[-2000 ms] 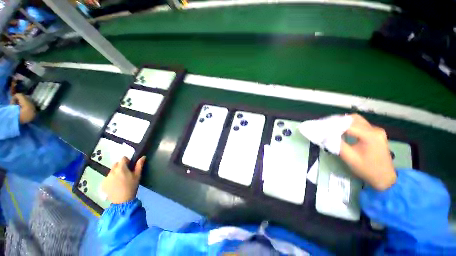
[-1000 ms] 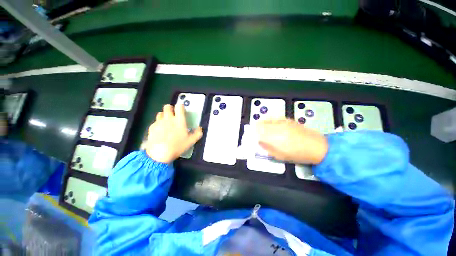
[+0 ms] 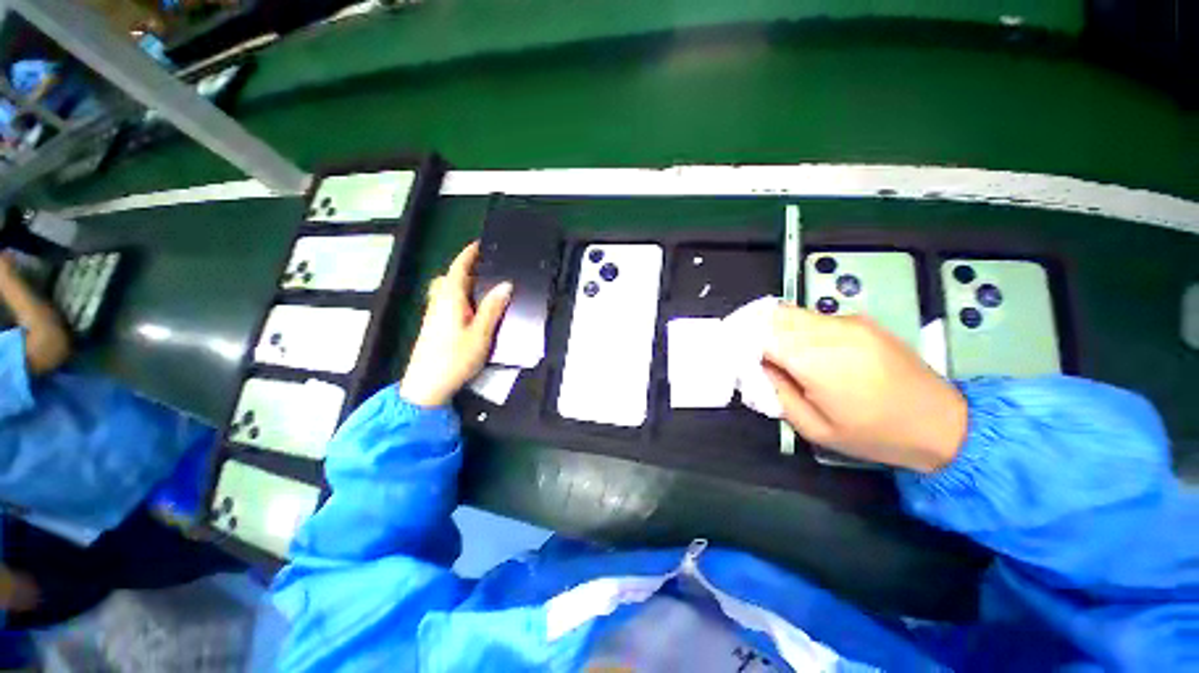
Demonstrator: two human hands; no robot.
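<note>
My left hand (image 3: 454, 329) holds a smartphone with its dark, glossy screen side up (image 3: 519, 283) over the leftmost pocket of the near phone tray (image 3: 611, 440). My right hand (image 3: 861, 388) holds a crumpled white wipe (image 3: 752, 345) and a smartphone standing on edge (image 3: 790, 250), seen as a thin pale strip. The third pocket is bare black with a white label (image 3: 700, 366). A pale phone (image 3: 611, 335) lies back up in the second pocket. Two mint-green phones lie back up at right (image 3: 884, 283) (image 3: 1012, 316). My right fingertips are partly hidden by the wipe.
A second tray (image 3: 408, 243) at left holds several phones, backs up. A grey post (image 3: 197, 112) rises behind it. A white strip (image 3: 579, 182) borders the green conveyor (image 3: 658, 99). Another person's arm (image 3: 40, 329) and a small tray (image 3: 90, 289) are at far left.
The leftmost phone now shows its dark screen in my left hand. The third phone has left its pocket and stands on edge at my right hand, baring the label. The view has shifted slightly.
</note>
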